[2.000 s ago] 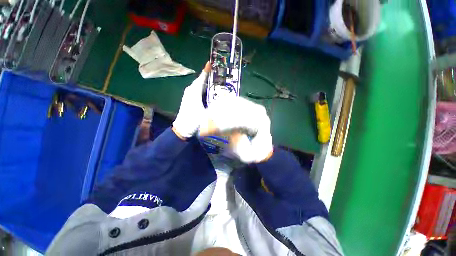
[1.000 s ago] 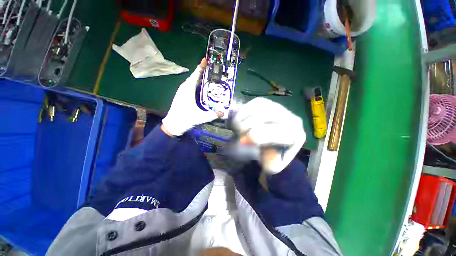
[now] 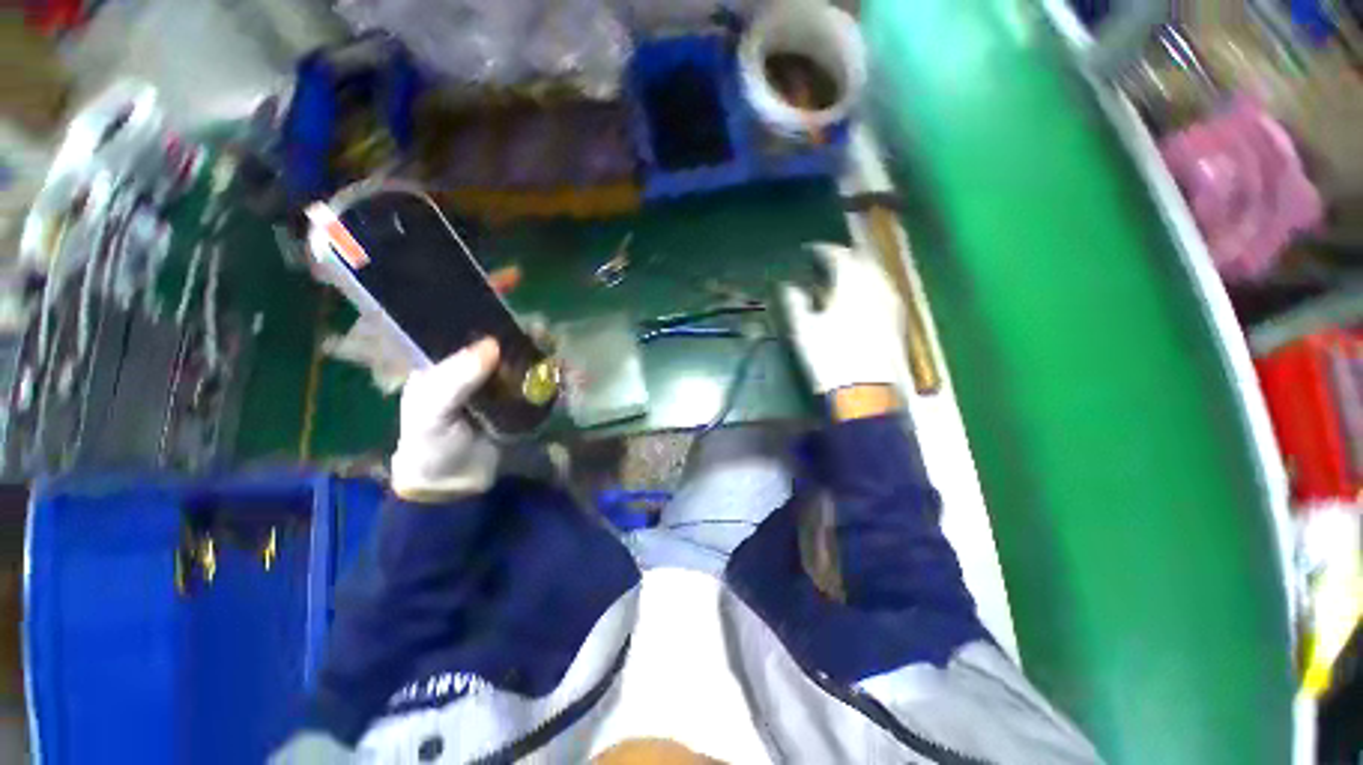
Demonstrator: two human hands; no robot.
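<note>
The smart lock panel is tilted at left centre, glossy black front up, with an orange-white sticker at its far end and a round brass part at its near end. My gloved left hand grips the panel's near part, thumb on the front. My gloved right hand is over the mat's right side by the conveyor edge. It is blurred, and whether it holds anything is unclear. Pliers with dark blue handles lie between the hands. A silver-grey block is just right of the panel.
A blue tote with brass parts is at lower left, with a row of panels beyond it. A small blue bin and white bucket stand at the back. A wooden hammer handle lies along the green conveyor.
The panel has turned from open back up to black front up and moved left in my left hand. My right hand has moved away to the mat's right side. The view has shifted.
</note>
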